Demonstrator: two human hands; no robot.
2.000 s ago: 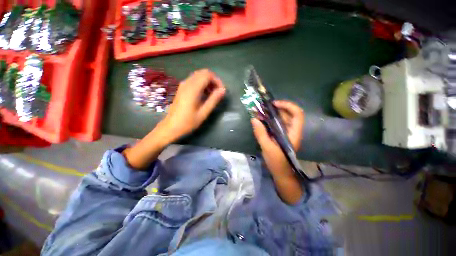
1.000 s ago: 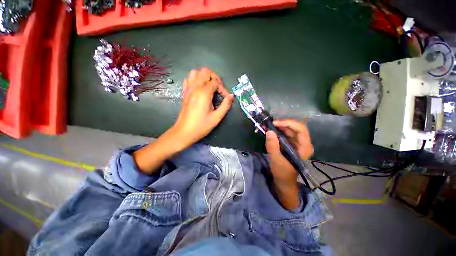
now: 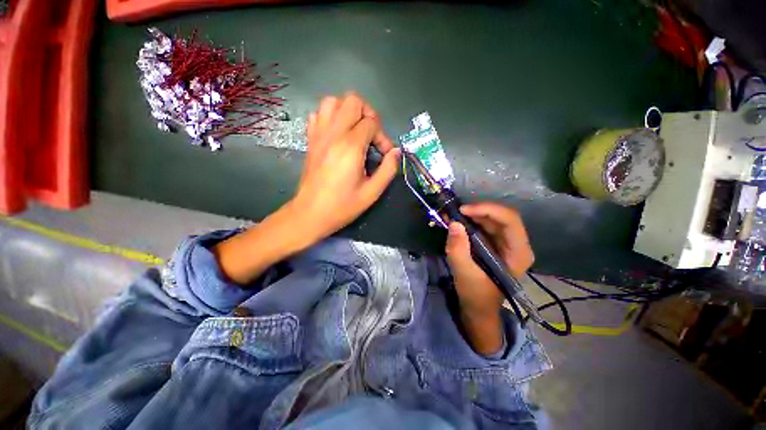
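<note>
My right hand is closed around the black handle of the soldering iron, whose metal tip points up and left. A thin pale feed tube curves beside the tip. A small green and white circuit board lies on the mat just beyond the tip. My left hand is left of the board, with thumb and forefinger together near the tip. A lead between them is too small to make out. A pile of red leads with white connectors lies to the left.
Red trays stand at the left edge and a tray rim shows at the back. A round yellowish-green tin and a white box stand at the right. Black cords run along the front right edge of the dark mat.
The view has shifted, so the trays slide up and left. My left thumb and forefinger have closed together near the board. The iron tip now lies beside my left fingertips.
</note>
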